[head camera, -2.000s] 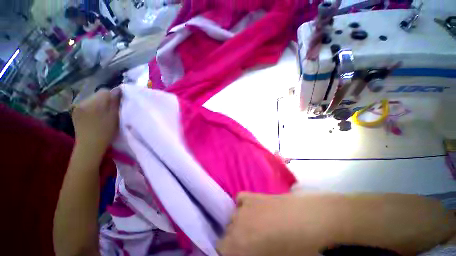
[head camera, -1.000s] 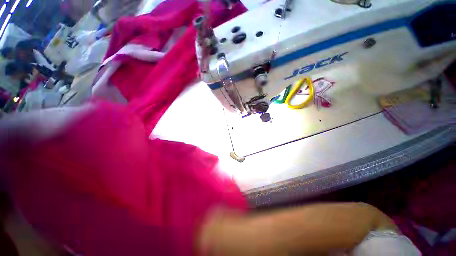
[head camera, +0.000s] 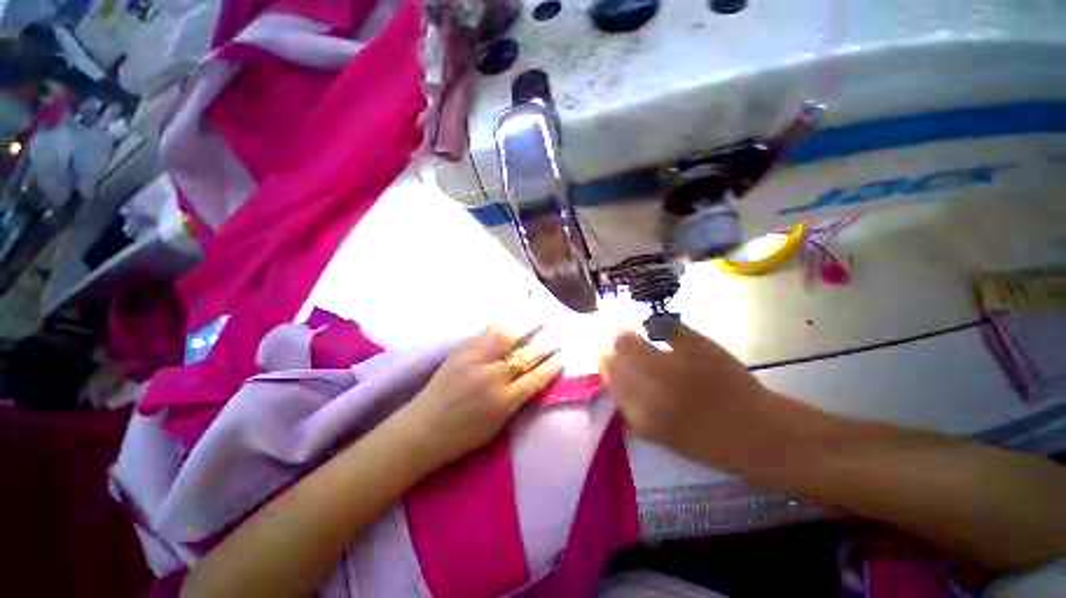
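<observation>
The pink and lilac-white garment (head camera: 468, 526) lies on the machine bed and hangs over the front edge. My left hand (head camera: 485, 380) lies palm down on it, fingers slightly apart, with a ring on one finger. My right hand (head camera: 672, 391) has its fingers curled at the garment's edge beside a dark-pink strip (head camera: 573, 390), close to the needle area. Bright glare and the chrome guard (head camera: 544, 210) hide the needle, the presser foot and my right fingertips.
The white machine head (head camera: 888, 70) spans the top right, with the tension assembly (head camera: 705, 222) on its front. A yellow ring handle (head camera: 766, 252) and red-pink thread scraps (head camera: 833, 271) lie behind my right hand. A tan piece (head camera: 1019, 292) lies at right. More pink cloth (head camera: 292, 175) is at upper left.
The view has moved closer to the machine head. Both hands have come together near the needle. The garment, earlier lifted and swung at the left, now lies on the bed under my left hand.
</observation>
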